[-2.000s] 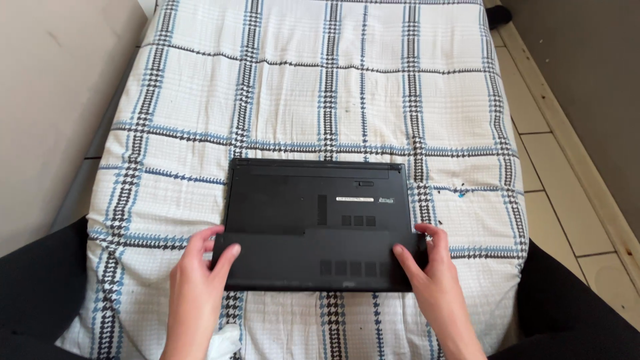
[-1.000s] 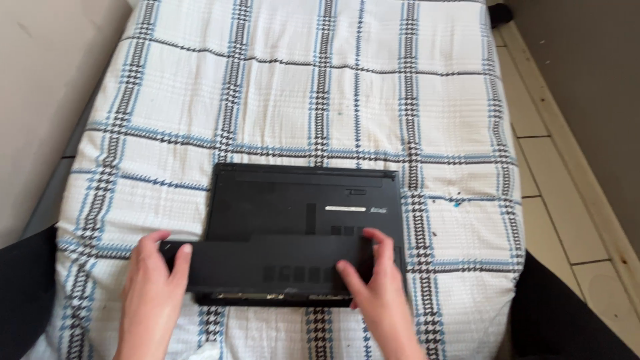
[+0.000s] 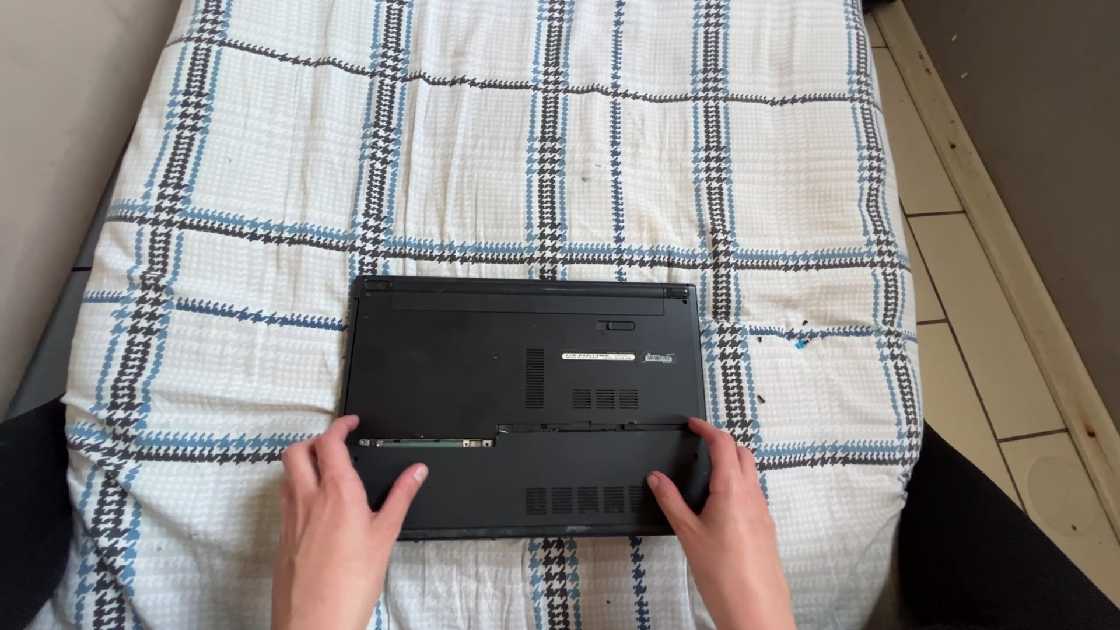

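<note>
A black laptop (image 3: 437, 367) lies bottom side up on a plaid bedsheet. Its detachable bottom cover panel (image 3: 464, 490) sits over the near part of the base, with a narrow gap along its far edge where metal parts show at the left. My left hand (image 3: 337, 507) grips the panel's left end, thumb on top and fingers at the side. At the right end, my right hand (image 3: 717, 503) holds it the same way, its thumb near the vent slots.
The plaid bedsheet (image 3: 455, 175) spreads around the laptop, with small dark bits and a blue scrap (image 3: 801, 344) to its right. Dark-clothed legs (image 3: 989, 516) flank the bed. Tiled floor (image 3: 1006, 350) and a wall lie at the right.
Two seconds ago the panel lay over the near part of the base; one second ago it was shifted left and askew. Now it is back over the base, with a gap at its far edge.
</note>
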